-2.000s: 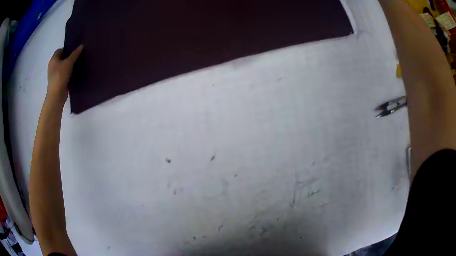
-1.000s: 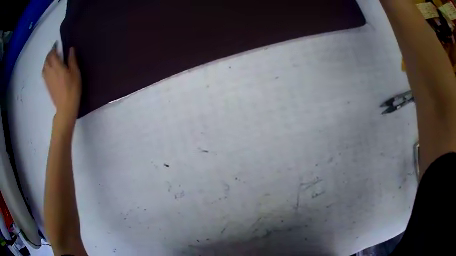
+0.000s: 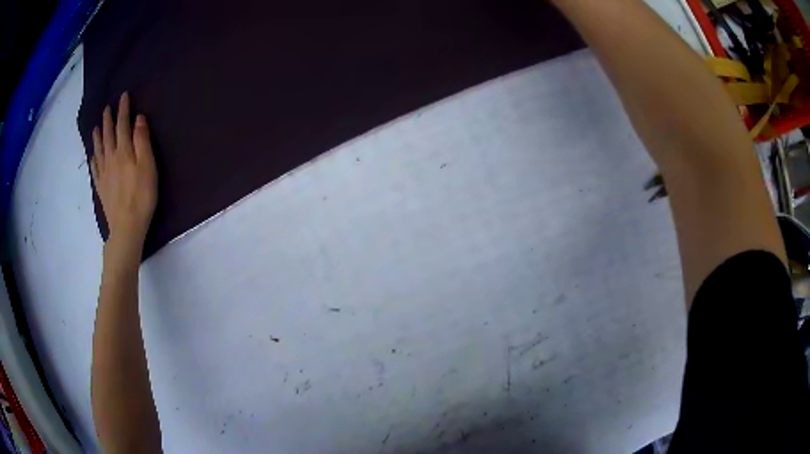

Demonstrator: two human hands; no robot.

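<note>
A dark brown-purple fabric panel (image 3: 311, 80) lies flat across the upper part of the table, its lower edge slanting up to the right. Its top runs out of the picture. My left hand (image 3: 125, 168) lies flat on the panel's left end, fingers slightly spread, gripping nothing. My right forearm reaches up over the panel's right end. My right hand is cut off by the top edge of the picture, so what it does is hidden.
The white, dark-marked table cover (image 3: 400, 266) lies below the panel. Small thread snips (image 3: 655, 187) are partly hidden by my right forearm. A red-edged tray (image 3: 782, 124) with yellow strips stands at the upper right. A blue curved edge (image 3: 35, 97) runs along the upper left.
My left hand has gone from the panel's left edge to lying flat on it. My right arm has moved left, over the panel's right end. The panel's lower left corner sits lower in view.
</note>
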